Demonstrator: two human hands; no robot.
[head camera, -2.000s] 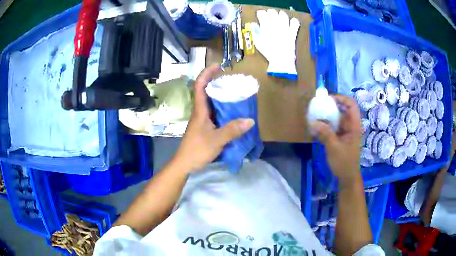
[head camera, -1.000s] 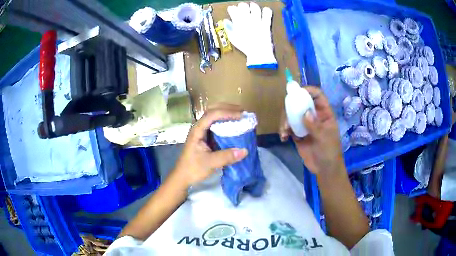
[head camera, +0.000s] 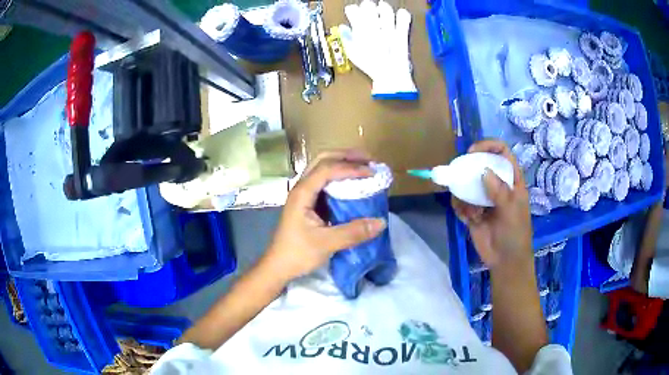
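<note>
My left hand (head camera: 323, 212) is closed around a blue hollow body (head camera: 359, 245), held upright over my lap at the bench's front edge. A white ruffled ring (head camera: 359, 184) sits on its top end; its lower end is open and notched. My right hand (head camera: 499, 212) grips a white glue bottle (head camera: 473, 178) to the right of the body. The bottle lies nearly level, its greenish nozzle pointing left toward the body and apart from it. My fingers hide part of the body.
The hand press (head camera: 154, 110) with a red handle stands left. White-ended blue pieces (head camera: 253, 40), wrenches (head camera: 315, 62), a yellow item (head camera: 339, 50) and a white glove (head camera: 381, 47) lie at the back. A blue crate (head camera: 458, 95) of white rings is right; a lined crate (head camera: 73, 267) is left.
The body has moved down toward my lap since the first frame. The glue bottle, first upright, has tipped so its nozzle points left. Both hands keep their hold.
</note>
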